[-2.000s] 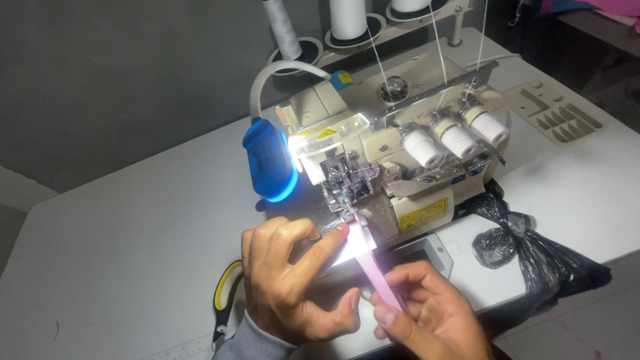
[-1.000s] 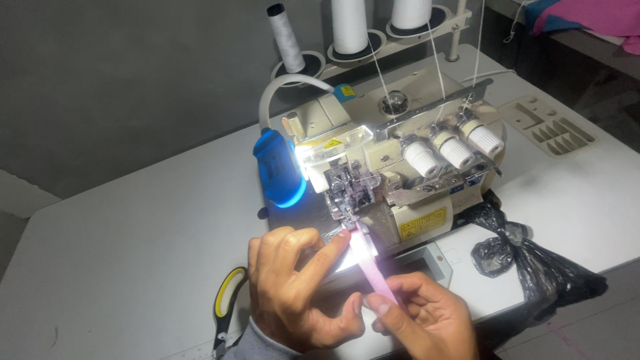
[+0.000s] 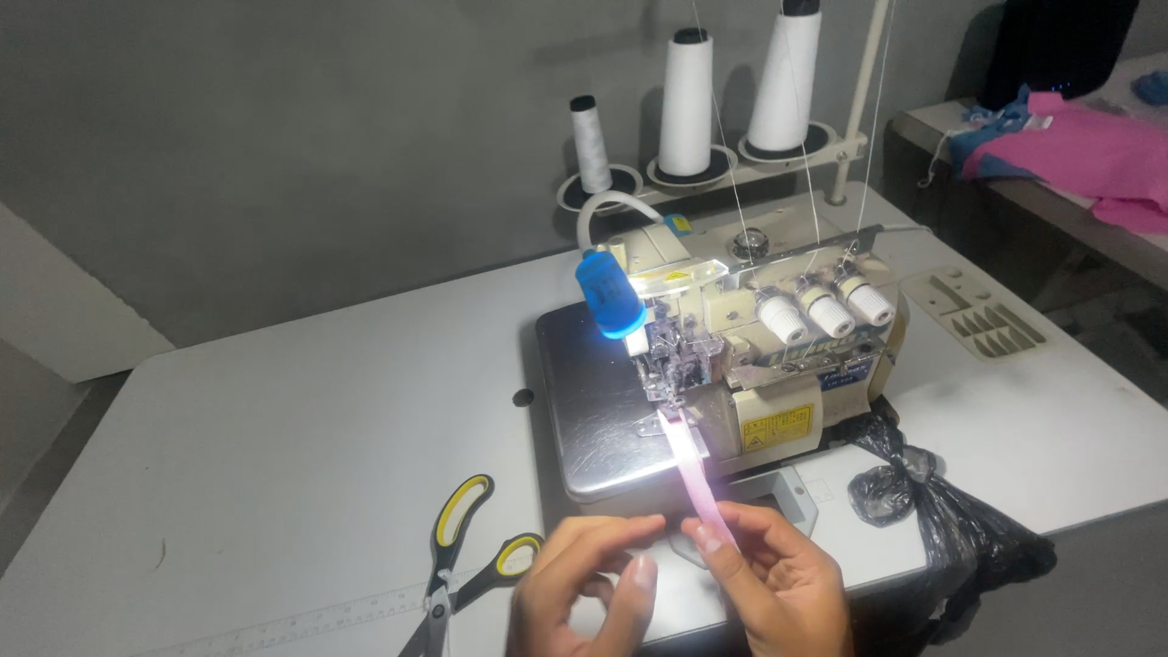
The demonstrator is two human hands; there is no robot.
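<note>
A pink fabric strip [image 3: 695, 479] runs from under the presser foot of an overlock sewing machine [image 3: 776, 392] toward me. My right hand [image 3: 776, 579] pinches its near end between thumb and fingers. My left hand [image 3: 589, 579] is just left of the strip, thumb and fingers apart, holding nothing. A blue lamp [image 3: 610, 294] on a bent white neck lights the needle area and the metal plate [image 3: 593, 411]. White thread cones [image 3: 686, 109] stand on the rack behind, with threads running down to the machine's white tension knobs [image 3: 826, 310].
Scissors with black and yellow handles [image 3: 440, 598] lie across a clear ruler [image 3: 319, 625] at the front left. A knotted black plastic bag [image 3: 940, 511] hangs over the table's front edge at right. Pink and blue fabric [image 3: 1068, 164] lies on another table, far right.
My left hand has come off the strip near the presser foot and moved back toward me. My right hand still holds the strip. The view has shifted, showing more to the left.
</note>
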